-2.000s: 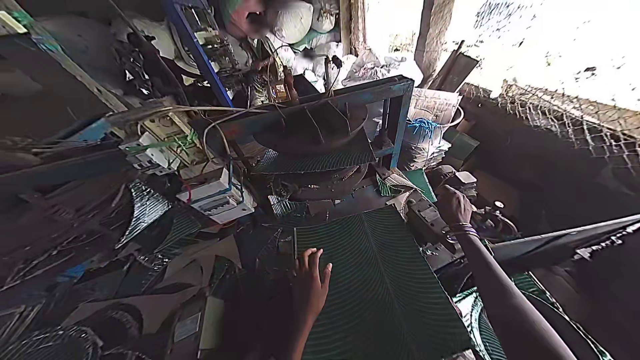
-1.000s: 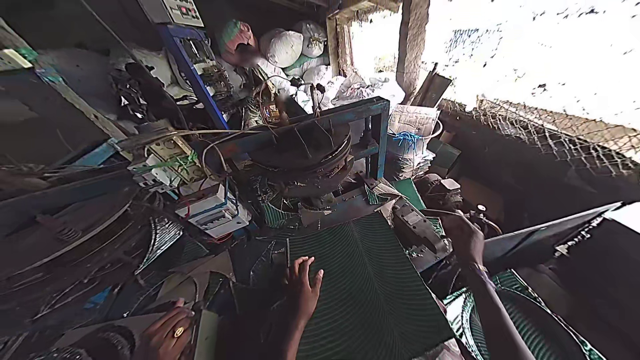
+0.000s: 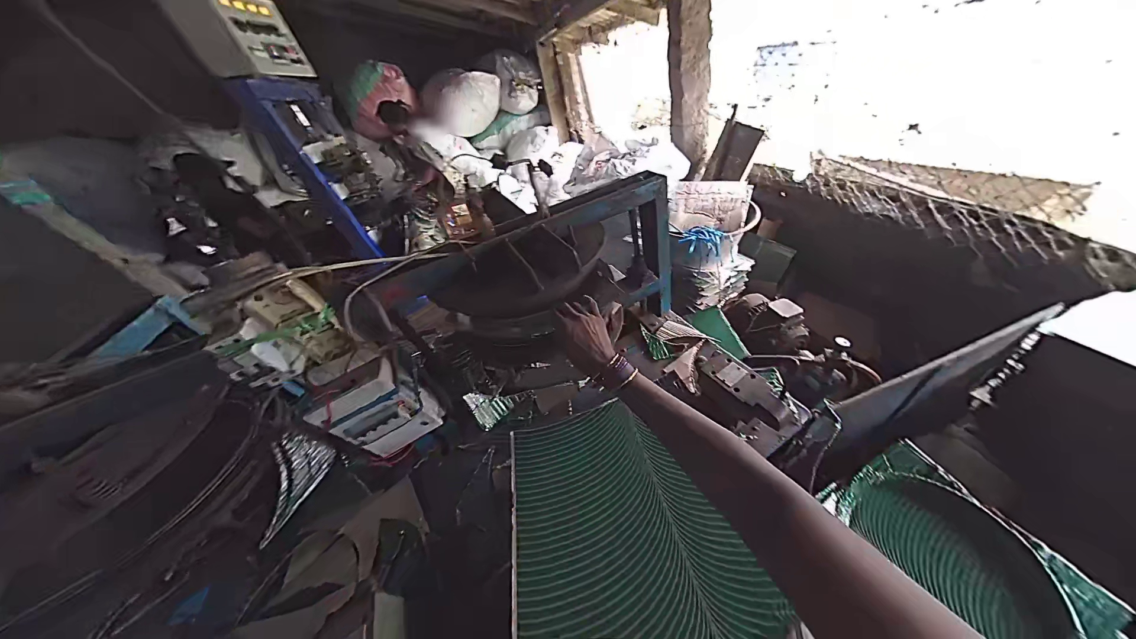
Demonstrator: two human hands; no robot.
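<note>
My right hand (image 3: 590, 335), with bracelets on its wrist, reaches to the right front edge of a round dark metal die (image 3: 524, 280) in a blue-framed press (image 3: 658, 240). Its fingers are bent near the rim; whether they grip anything is not clear. Under my forearm lies a green sheet with a curved, ribbed leaf pattern (image 3: 590, 515), its far edge just in front of the press. My left hand is out of view.
Left of the press stand a white-and-blue electrical box (image 3: 382, 413) and wires. Green scraps (image 3: 493, 408) lie before the die. At right are a metal block (image 3: 741, 382), a motor (image 3: 768, 319) and a green sheet with a round impression (image 3: 958, 550). Behind, a person (image 3: 444, 195) is near sacks.
My right hand has moved left from beside the motor and metal block to the die. The hand on the green sheet's left side and the ringed hand at lower left are no longer seen.
</note>
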